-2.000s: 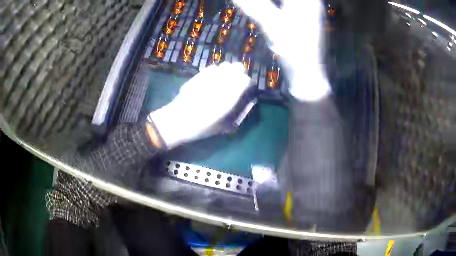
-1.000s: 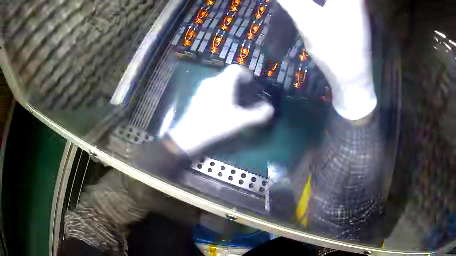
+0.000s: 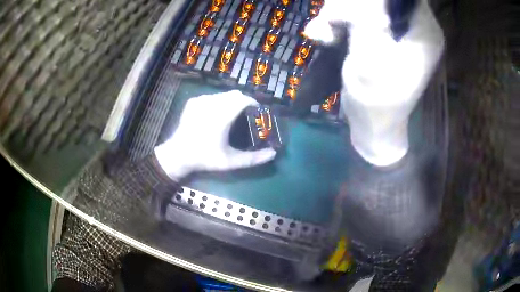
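Note:
My left hand (image 3: 208, 134), in a white glove, holds a small black unit (image 3: 264, 124) between thumb and fingers above the teal mat. The unit's open face shows orange copper. My right hand (image 3: 388, 74), also in a white glove, is at the upper right over the rows of units. A dark object (image 3: 402, 14) shows at its top, cut by the frame's edge; what it is cannot be told. Rows of black-and-grey units (image 3: 239, 37) with orange copper lie at the back.
The booth mat (image 3: 273, 185) is bounded in front by a perforated strip (image 3: 239, 214). A slotted grille (image 3: 154, 117) and pale bar (image 3: 142, 74) are at left. Grey foam (image 3: 63, 68) lines the sides. The booth window's white frame (image 3: 137, 246) curves across the front.
My left hand has turned, so the copper face of the unit in it now shows. My right hand stays over the rows at the upper right. The camera view has shifted.

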